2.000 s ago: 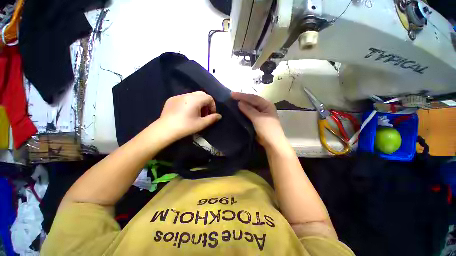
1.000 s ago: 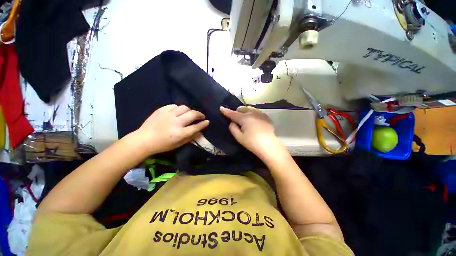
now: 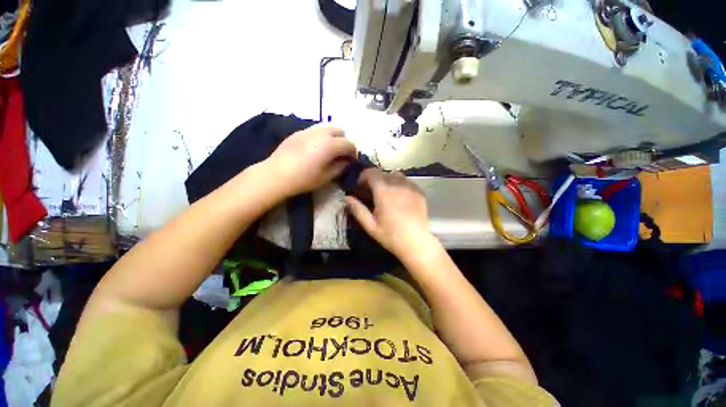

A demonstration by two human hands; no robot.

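A black garment panel [image 3: 231,157] lies on the white table left of the needle area, partly under my left forearm. My left hand [image 3: 312,159] grips the black cloth near its right end. My right hand [image 3: 390,208] holds the same cloth at a dark bunched fold [image 3: 356,175] between the hands. A narrow black band [image 3: 300,230] hangs from there toward my shirt, with table showing beside it. The presser foot area [image 3: 408,119] of the sewing machine [image 3: 509,87] is just beyond my right hand, with no cloth seen under it.
Scissors with orange-yellow handles [image 3: 509,215] and a red-handled tool [image 3: 527,193] lie right of my right hand. A blue bin [image 3: 563,215] holds a green round object [image 3: 594,219]. Black cloth [image 3: 72,79] and red fabric [image 3: 17,171] are at the left.
The cloth was spread flat under both hands; now its right part is lifted and bunched between them. My left hand has moved up and right. The panel's far corner is lower.
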